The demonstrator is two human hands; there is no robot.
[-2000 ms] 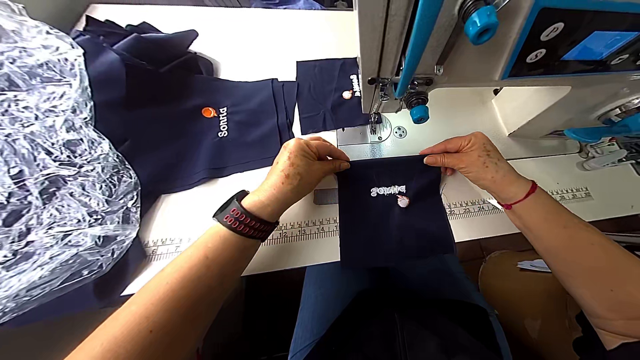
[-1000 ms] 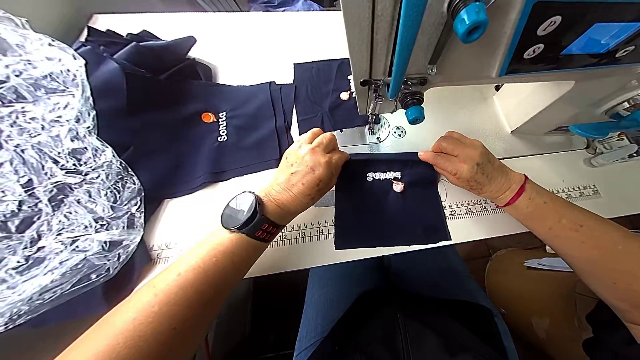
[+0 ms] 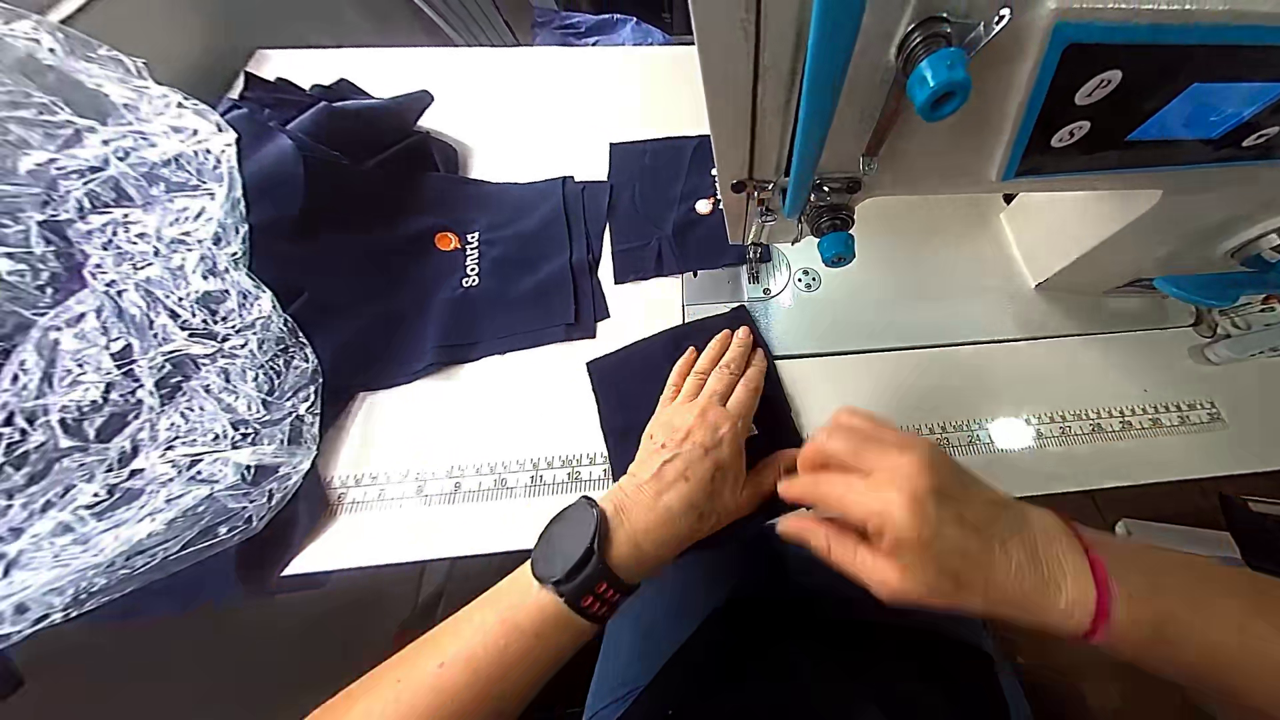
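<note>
A dark navy fabric piece [image 3: 640, 385] lies turned at an angle on the table's front part, just below the presser foot [image 3: 755, 265] of a sewing machine. My left hand [image 3: 700, 440] rests flat on it, fingers spread toward the machine, and hides its embroidery. Beside its thumb, my right hand [image 3: 880, 500] is blurred, with its fingers bent near the fabric's lower right edge; whether they pinch anything is unclear. Another navy piece [image 3: 655, 210] with a small emblem lies left of the needle, partly under the machine head. Farther left is a stack of embroidered navy pieces [image 3: 520, 290].
Crumpled clear plastic wrapping [image 3: 150, 350] covers the left side. A measuring tape strip [image 3: 480, 485] runs along the table's front edge. The machine's control panel [image 3: 1170, 110] is at upper right, and thread tools [image 3: 1245, 335] lie at the far right.
Both hands held the fabric's upper corners before. Now the fabric is turned, its embroidery is covered, my left hand lies flat on it, and my right hand has moved down toward me.
</note>
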